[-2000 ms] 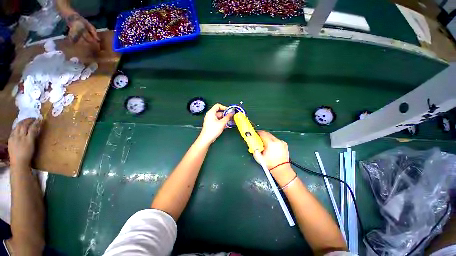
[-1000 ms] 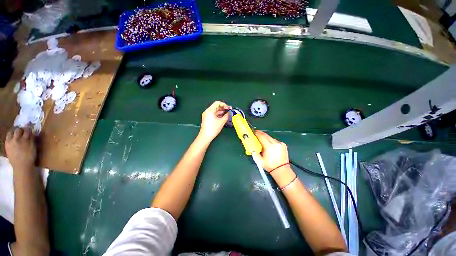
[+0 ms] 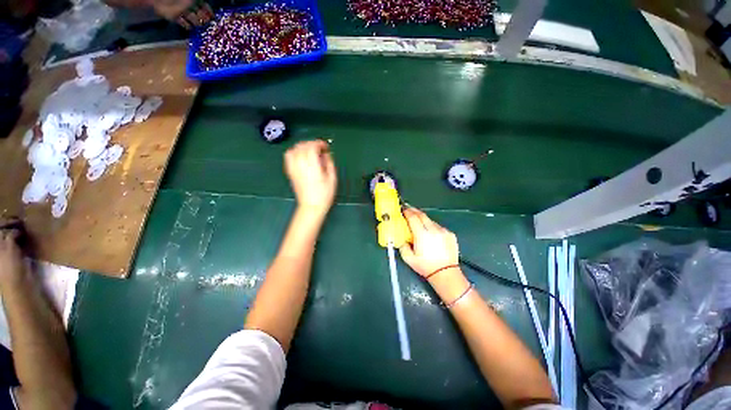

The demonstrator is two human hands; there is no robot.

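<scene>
My right hand [image 3: 430, 243] is closed around the yellow hot glue gun [image 3: 390, 216], a pale glue stick [image 3: 399, 308] trailing from its back end. The gun's nozzle is over a round black-and-white unit [image 3: 382, 178], partly hidden by the gun. My left hand [image 3: 311, 172] is off that unit, further left above the green surface. A tiny lead end shows beside its fingertips. The fingers are bent and what is under them is hidden, so I cannot tell if they hold anything. Other round units lie at the left [image 3: 274, 130] and right [image 3: 462, 174].
Spare glue sticks [image 3: 563, 320], a black cord [image 3: 513, 280] and a crumpled clear bag [image 3: 661, 312] lie right. A pale metal upright [image 3: 641, 176] slants over the surface. White discs [image 3: 80, 128] lie on a brown board [image 3: 164, 132]. Other people's hands are at left, near the blue tray [image 3: 256, 74].
My left hand has left the unit at the nozzle and moved left. The gun has swung more upright. The other round units have shifted right. A neighbour's hand now shows by the blue tray.
</scene>
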